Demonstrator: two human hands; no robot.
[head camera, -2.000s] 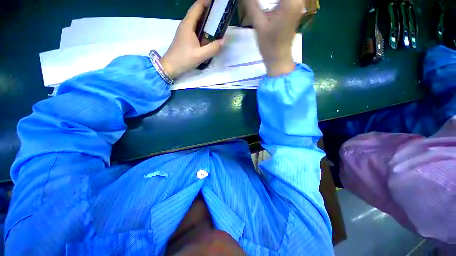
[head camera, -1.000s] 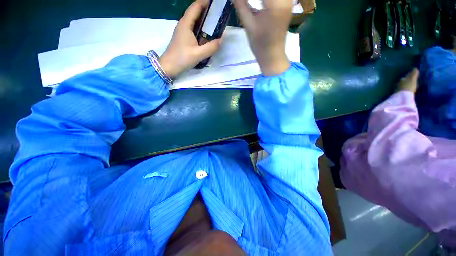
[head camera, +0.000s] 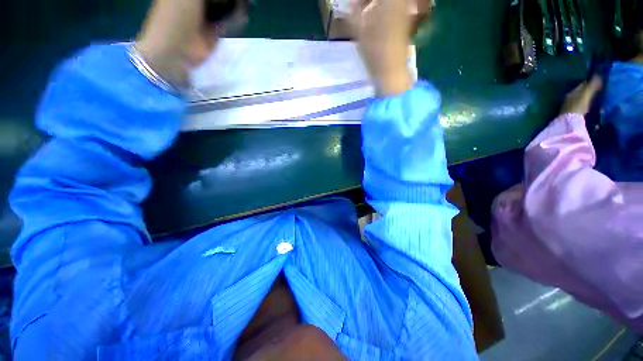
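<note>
My left hand (head camera: 176, 39) is blurred at the top edge, left of centre. It holds a dark clipper (head camera: 224, 10), also blurred and partly cut off by the frame's edge. My right hand (head camera: 384, 42) is blurred at the small brown carton (head camera: 338, 27); its fingers overlap the carton, and whether they hold anything cannot be told. White sheets (head camera: 243, 67) lie flat on the dark green bench between and below my hands. My left forearm covers their left part.
Several dark clippers (head camera: 520, 42) lie in a row at the upper right of the bench. A coworker's pink sleeve (head camera: 564, 169) and hand are at the right. A large brown cardboard box (head camera: 474, 282) stands below the bench edge.
My left hand has moved left with the clipper, away from my right hand. My right hand stays near the carton. The coworker's pink sleeve and hand have come up toward the bench.
</note>
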